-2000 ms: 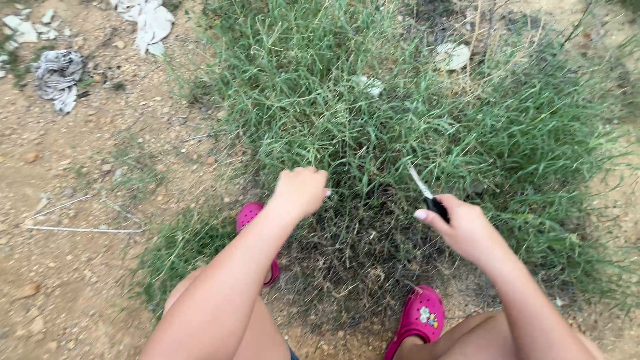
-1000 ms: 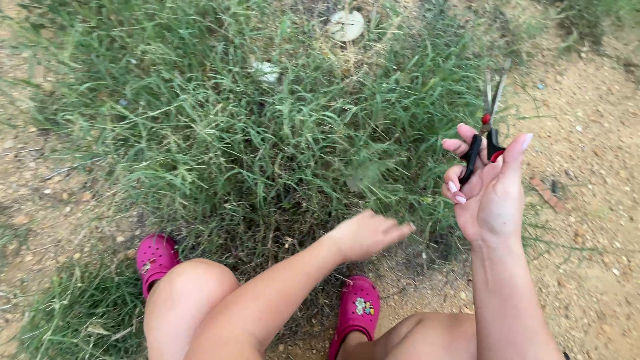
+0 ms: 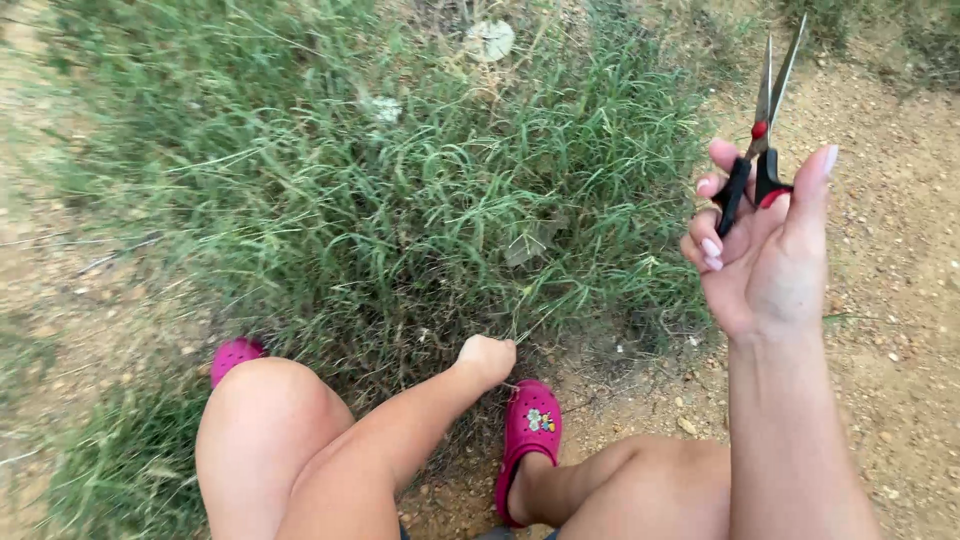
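Observation:
My right hand (image 3: 761, 240), palm up at the right, holds scissors (image 3: 763, 127) with black and red handles. Their blades point up and stand slightly apart, away from the grass. Low in the middle, my left hand (image 3: 487, 360) is closed around a few thin grass stems (image 3: 529, 326) at the near edge of a large green grass clump (image 3: 420, 187). The fingertips of my left hand are mostly hidden from view.
My feet wear pink clogs (image 3: 534, 427), one just below my left hand and the other (image 3: 236, 356) at the left. A smaller grass tuft (image 3: 124, 465) grows at lower left. A pale flat round thing (image 3: 490, 40) lies beyond the clump. Sandy, pebbly soil (image 3: 900, 247) is at the right.
My left hand, with its fingers apart a second ago, has closed on grass stems. My right hand has turned palm up since two seconds ago, raising the scissors. The view has shifted right.

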